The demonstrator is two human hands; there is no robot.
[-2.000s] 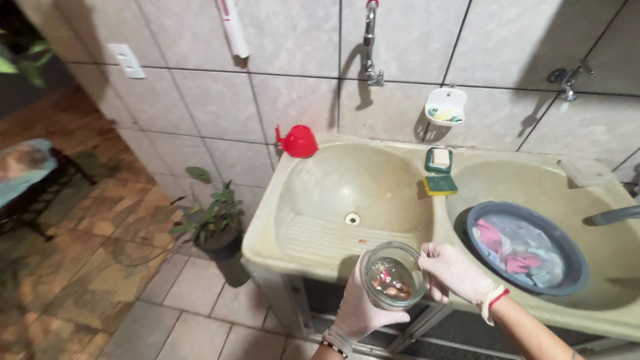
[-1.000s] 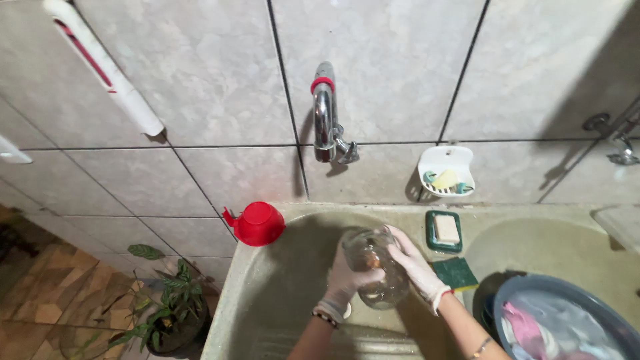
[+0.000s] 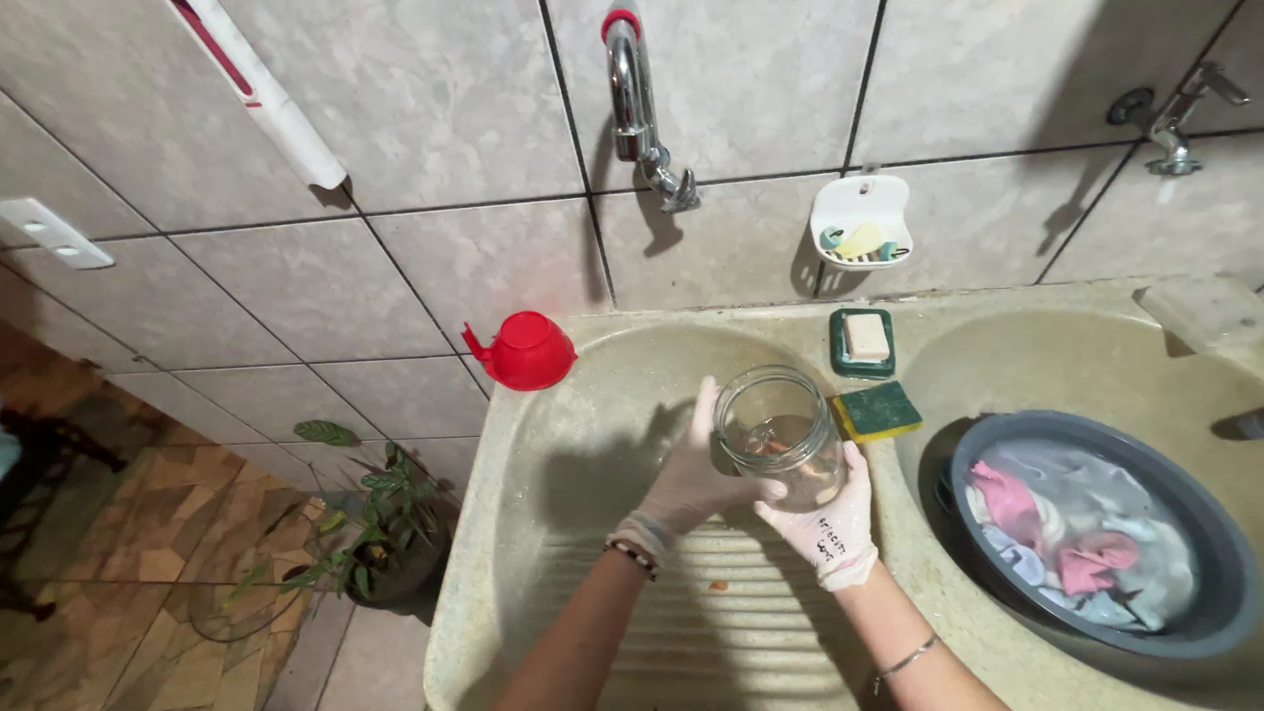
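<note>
Both my hands wear thin white gloves and hold a clear glass jar (image 3: 775,420) over the left basin of a double laundry sink (image 3: 553,454). My left hand (image 3: 691,474) grips the jar's left side, its thumb across the front. My right hand (image 3: 825,523) supports the jar from below and the right; its glove bears writing. The jar's mouth is uncovered and faces up toward me. Small reddish-brown bits show inside it. A green and yellow sponge (image 3: 877,411) lies on the divider just right of the jar, with a bar of soap (image 3: 866,337) in a green dish behind it.
A chrome tap (image 3: 627,94) juts from the tiled wall above the basin. A red plastic cup (image 3: 530,352) sits on the back left rim. To the right, a grey tub (image 3: 1096,637) holds cloths in water. A white soap holder (image 3: 861,222) hangs on the wall; a potted plant (image 3: 385,533) stands left.
My hands and the jar have moved from the sink's front edge to over the left basin. One second ago the jar was tilted between my hands; now its mouth faces up.
</note>
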